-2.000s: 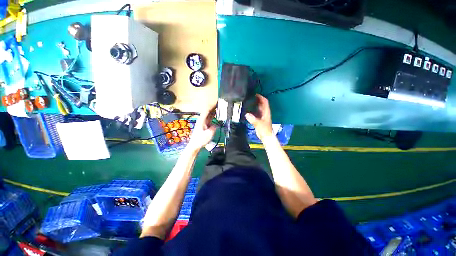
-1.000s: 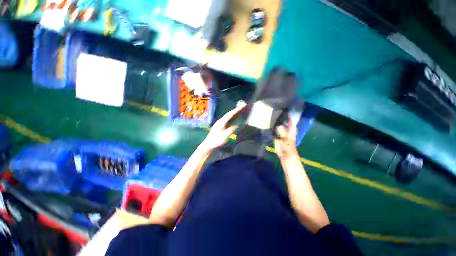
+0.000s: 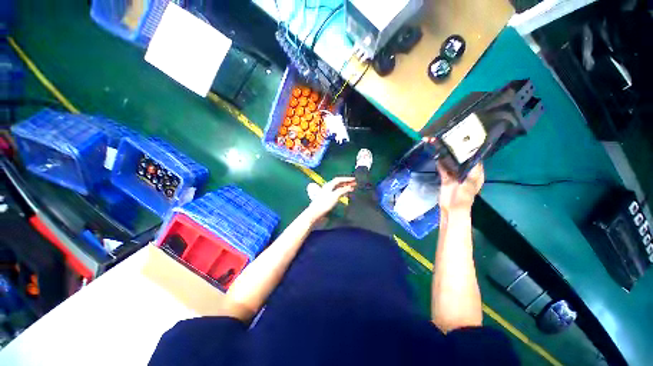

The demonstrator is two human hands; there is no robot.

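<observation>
A long black unit (image 3: 501,118) with a pale square plate (image 3: 465,137) on it lies at an angle over the edge of the teal bench mat. My right hand (image 3: 460,187) grips its near end beside the pale plate; part of the fingers is hidden by the unit. My left hand (image 3: 332,196) is held low over the floor, left of the unit and apart from it. It looks empty, with the fingers loosely extended.
Two round black parts (image 3: 446,58) lie on a tan board (image 3: 422,96). A blue crate of orange parts (image 3: 269,141) and a blue crate (image 3: 428,227) are beside the bench. A black switch box (image 3: 621,239) stands on the mat. A red-topped crate (image 3: 203,251) and cardboard (image 3: 129,307) are at lower left.
The view has turned, with the crates at left coming nearer. The black unit is now tilted up to the right in my right hand. My left hand has come away from it.
</observation>
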